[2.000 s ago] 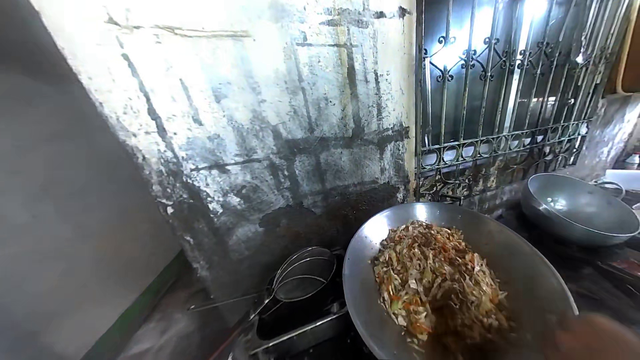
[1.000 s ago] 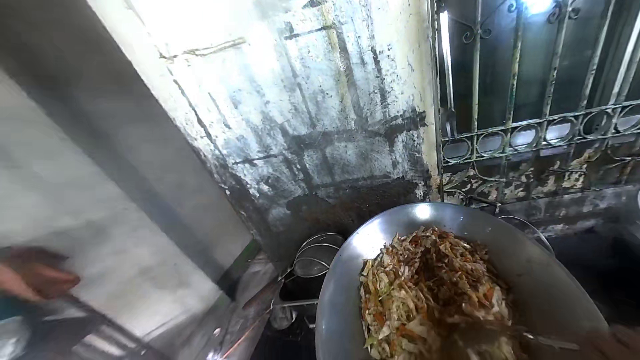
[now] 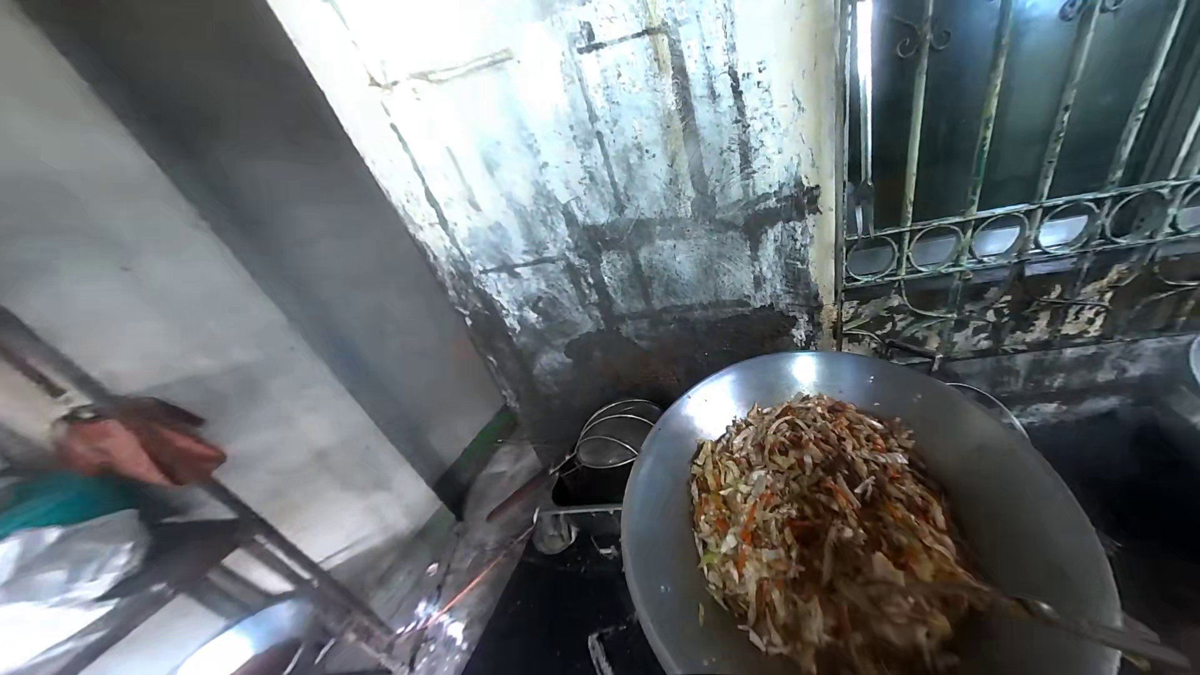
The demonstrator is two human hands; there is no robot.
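Note:
A large metal wok (image 3: 1017,487) fills the lower right of the head view. Shredded cabbage, carrot strips and brown pieces (image 3: 825,525) lie heaped in it. A metal cooking utensil (image 3: 1059,614), blurred, reaches into the food from the lower right; its working end is partly lost in the heap. At the bottom right edge, a small blurred part of my right hand (image 3: 1139,637) shows at the utensil's handle; the rest is out of frame. My left hand is not in view.
Wire strainers (image 3: 614,441) rest over a dark container left of the wok, by a stained wall (image 3: 637,234). A barred window (image 3: 1012,225) is behind. At left are a metal rail (image 3: 281,553), reddish cloth (image 3: 141,445) and a metal bowl (image 3: 248,637).
The view has turned left, bringing in the rail and reddish cloth; the second wok from two seconds ago is out of view. The food's heap has changed shape, with more cabbage showing at its left.

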